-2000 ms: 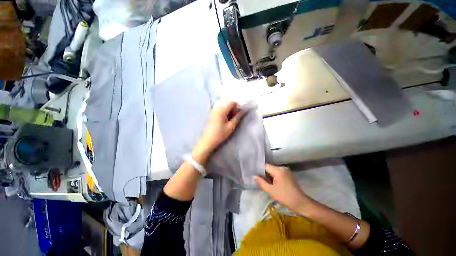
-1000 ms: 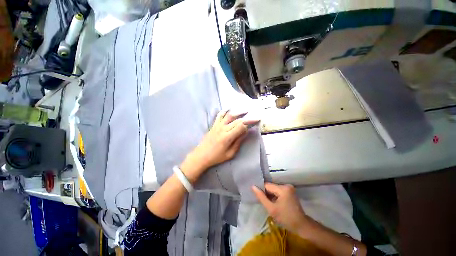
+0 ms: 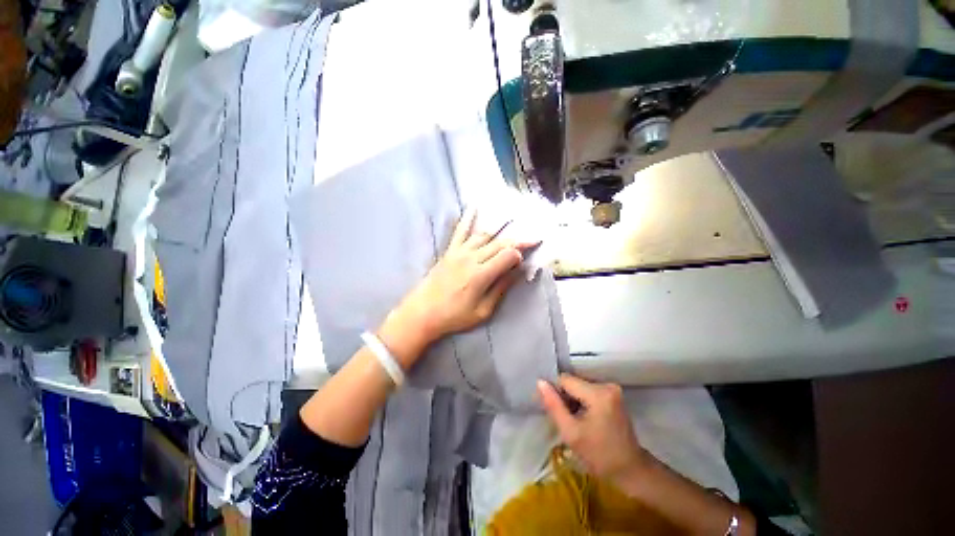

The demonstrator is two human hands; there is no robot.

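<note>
A light-grey garment panel point(image 3: 372, 230) lies on the white table and runs to the needle area of the sewing machine point(image 3: 670, 79), where the lamp glare hides the presser foot. My left hand point(image 3: 461, 283) lies on the panel, fingers spread, fingertips just left of and below the needle area. My right hand point(image 3: 595, 419) pinches the panel's near right edge between thumb and fingers at the table's front edge. The cloth between my hands lies fairly flat, with a seam line showing.
Folded grey strips point(image 3: 806, 225) lie on the machine bed at the right. A pile of sewn grey panels point(image 3: 246, 220) lies at the left. More grey cloth point(image 3: 403, 461) hangs below the table edge. A thread spool point(image 3: 152, 47) and a grey box-like device point(image 3: 63, 293) are at far left.
The view has shifted over the last two seconds. The cloth by my right hand lies flatter, and my left hand's fingers have spread on the panel. My right hand keeps its pinch on the edge.
</note>
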